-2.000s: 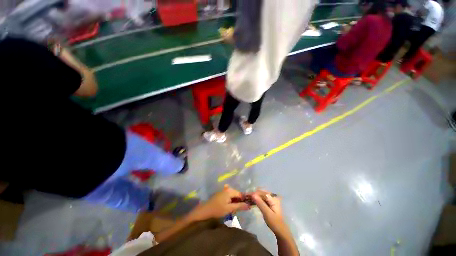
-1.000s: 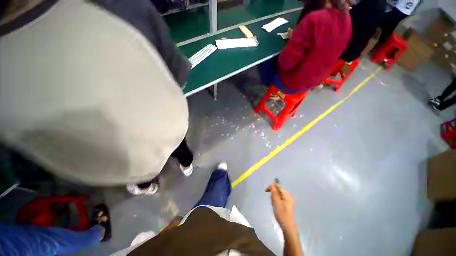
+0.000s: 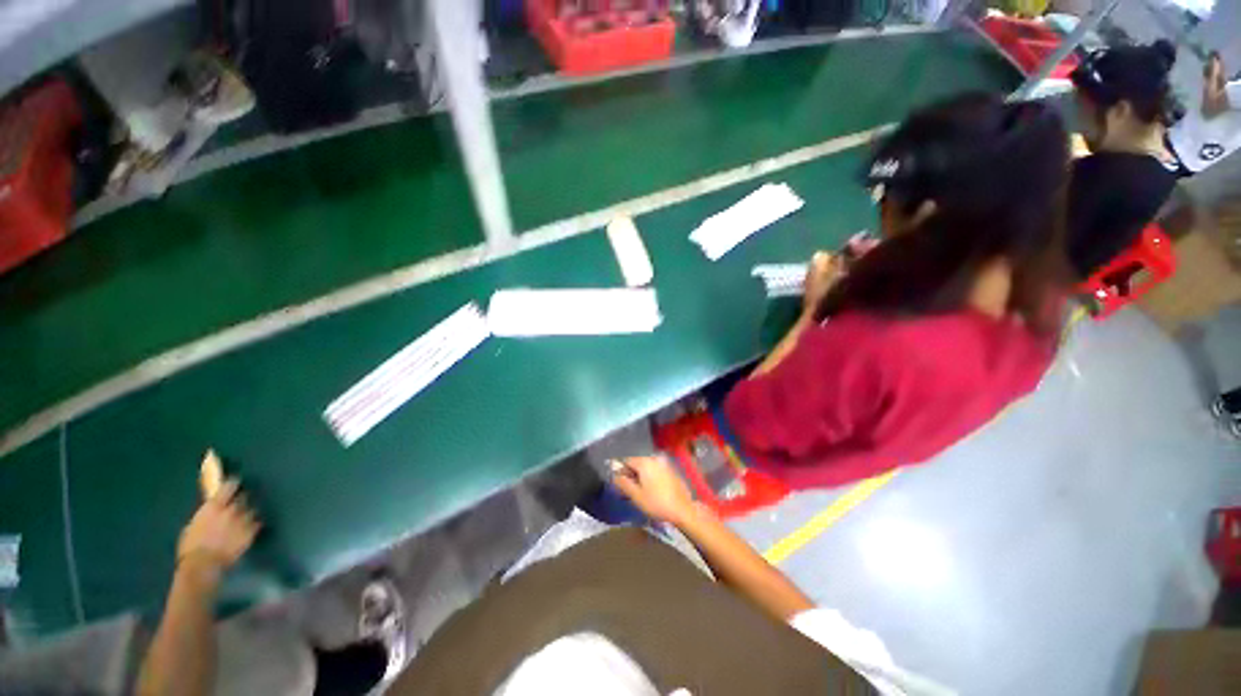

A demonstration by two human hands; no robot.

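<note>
My right hand [image 3: 656, 490] is low in the middle, just off the bench's front edge. Its fingers are bent, with a small dark and pale spot at the fingertips; I cannot tell whether it holds something. My left hand is not in view. On the green bench [image 3: 463, 469] lie a long white striped dot sheet [image 3: 406, 375], a wide white sheet [image 3: 572, 311] touching or close to its end, a cream plastic panel [image 3: 629, 253] beyond the wide sheet, and another white sheet [image 3: 746, 220] further right.
A person in a red top [image 3: 891, 394] sits close on my right on a red stool [image 3: 708, 462]. At the left, another person's hand [image 3: 218, 528] holds a small cream piece over the bench. A pale rail [image 3: 313, 299] and upright post [image 3: 470, 129] stand beyond; red trays [image 3: 603, 34] line the back.
The view has moved up to the bench, and the sheets appear nearer. My right hand has moved left and up in the picture. My left hand, visible two seconds ago, is gone.
</note>
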